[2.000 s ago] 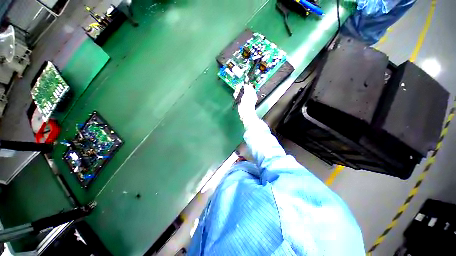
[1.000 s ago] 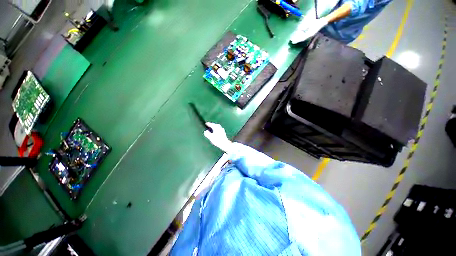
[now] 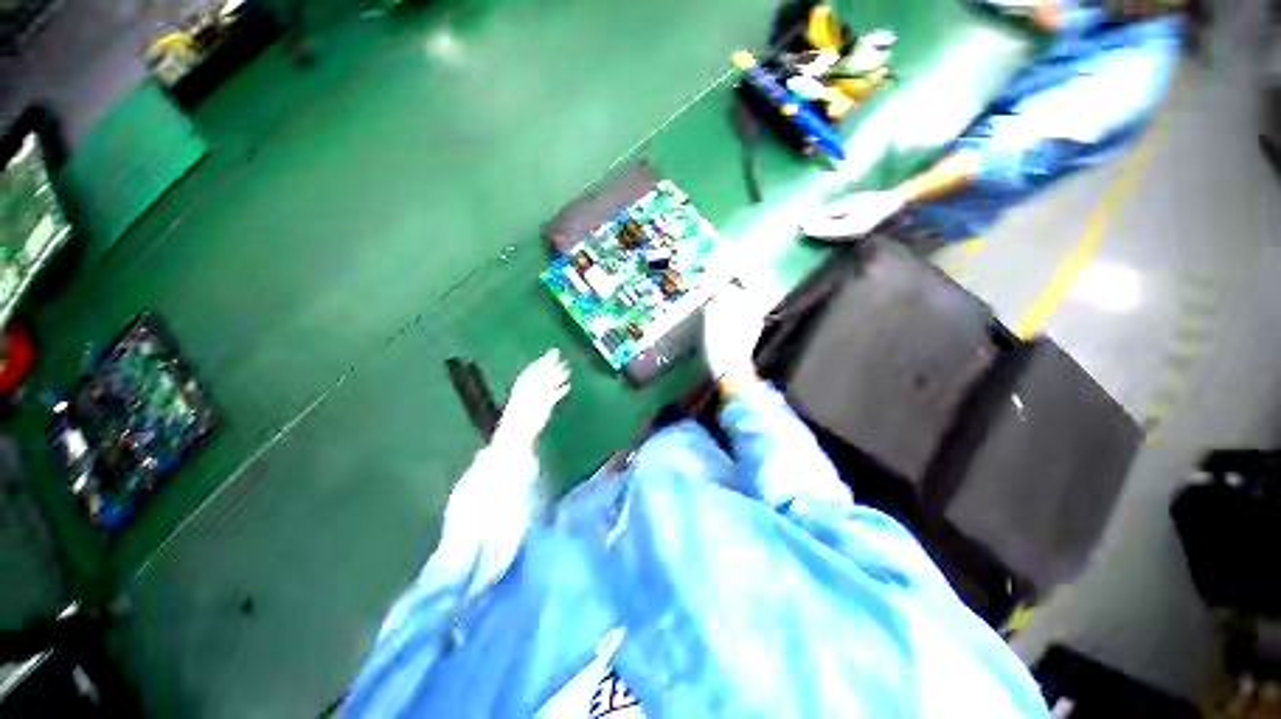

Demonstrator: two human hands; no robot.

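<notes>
The green circuit board [image 3: 613, 284], crowded with white, blue and copper parts, lies on a dark foam pad [image 3: 601, 207] on the green bench. Dark bars [image 3: 472, 395] lie on the bench, left of the board. My left hand [image 3: 534, 393], white-gloved, is just right of the bars, with its fingers apart and nothing visible in it. My right hand [image 3: 733, 330], white-gloved and blurred, is at the board's right corner. Its fingers are washed out by glare, so whether it grips the board cannot be told.
A populated black pallet [image 3: 131, 419] lies on the bench at left. Another green board [image 3: 28, 225] is cut off at the left edge. Black blocks [image 3: 899, 365] stand at the bench edge, right. A tool holder [image 3: 804, 87] and a coworker's gloved hand [image 3: 851, 215] are at the upper right.
The dark bar that was in a gloved hand now lies on the bench with another. My left hand has come into view, and my right hand has moved to the board. The view has shifted.
</notes>
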